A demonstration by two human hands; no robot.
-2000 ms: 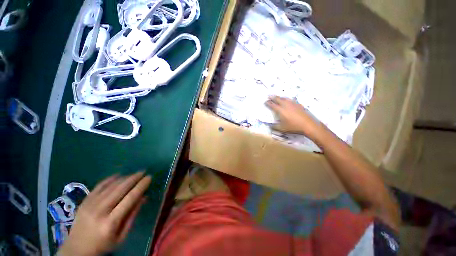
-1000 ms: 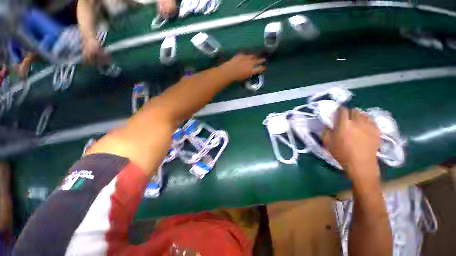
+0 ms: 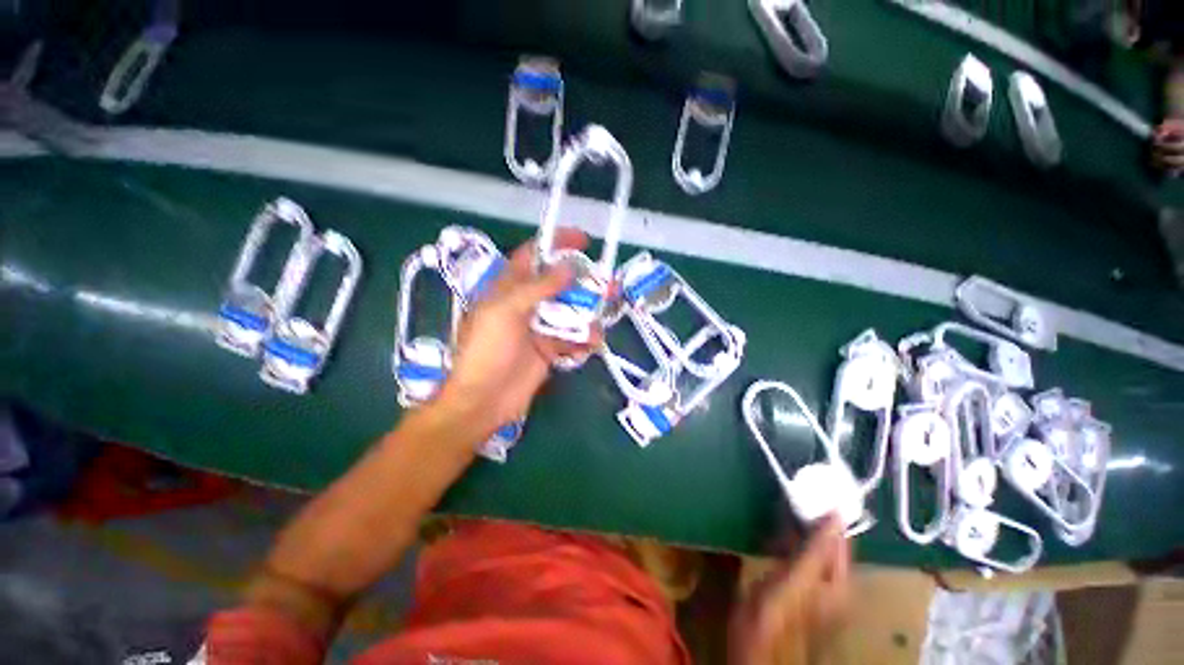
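Note:
My left hand (image 3: 500, 340) holds a blue-marked loop unit (image 3: 571, 309) upright over the ledge, its open loop pointing away. My right hand (image 3: 812, 585), partly blurred, has its fingertips at the round disc end of a plain white loop part (image 3: 826, 494) near the ledge's front edge. Several blue-marked units lie around my left hand, some at the left (image 3: 296, 351) and some just right of it (image 3: 649, 418). A pile of plain white loop parts (image 3: 976, 481) lies at the right.
A pale divider strip (image 3: 779, 257) runs between the green ledge (image 3: 143, 299) and the belt. Blue-marked units (image 3: 703, 137) and closed white units (image 3: 967, 101) lie on the belt. An open carton (image 3: 1110, 621) with white parts is below the right edge. Another person's hand (image 3: 1169, 143) shows at far right.
The view has shifted. My left hand has come back from over the belt and now holds a blue-marked unit. My right hand has moved from atop the plain pile to one part at its left.

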